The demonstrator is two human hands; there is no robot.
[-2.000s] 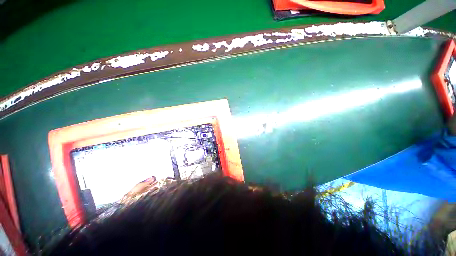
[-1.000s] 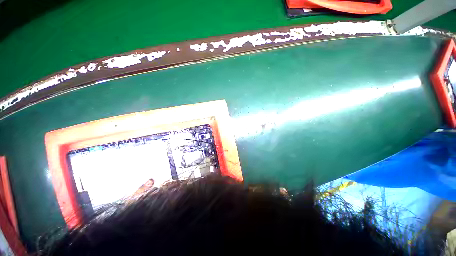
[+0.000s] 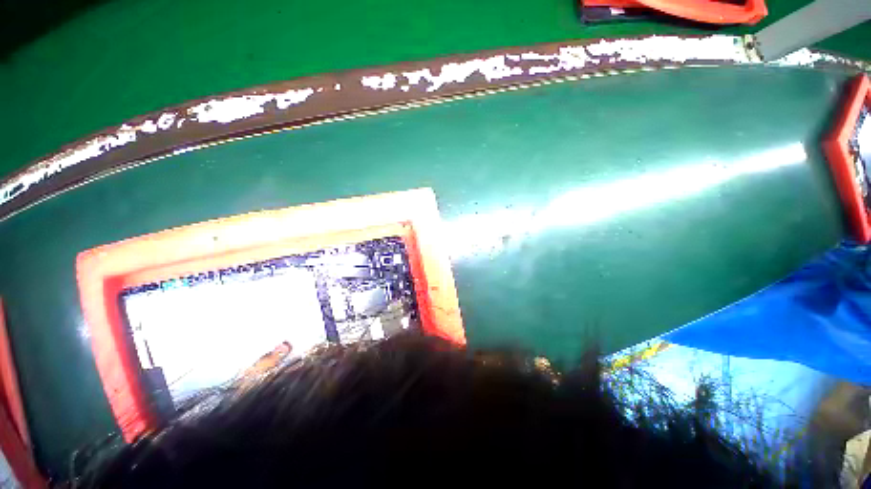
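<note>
An opened tablet unit lies in a thick red-orange holding frame (image 3: 250,223) at the lower left. Its large battery (image 3: 224,315) glares white, and the dark board (image 3: 368,291) with pale patches is at its right end. One fingertip, seemingly of my left hand (image 3: 270,360), shows over the battery's lower part. The rest of that hand is hidden by dark hair along the bottom. My right hand cannot be made out; small skin-toned patches at the hair's edge are too unclear to name. No tool is visible.
The glossy green bench (image 3: 611,258) meets a brown rail (image 3: 334,93) with chipped white paint. Beyond is a belt with a red-framed unit (image 3: 702,8) and a grey metal arm (image 3: 812,29). Another framed unit (image 3: 842,153) and a person's blue clothing (image 3: 783,310) are right; red strips (image 3: 14,411) left.
The red-framed unit on the belt has moved right. The left side of my holding frame shows slightly further left. The fingertip has stayed over the battery with only small shifts.
</note>
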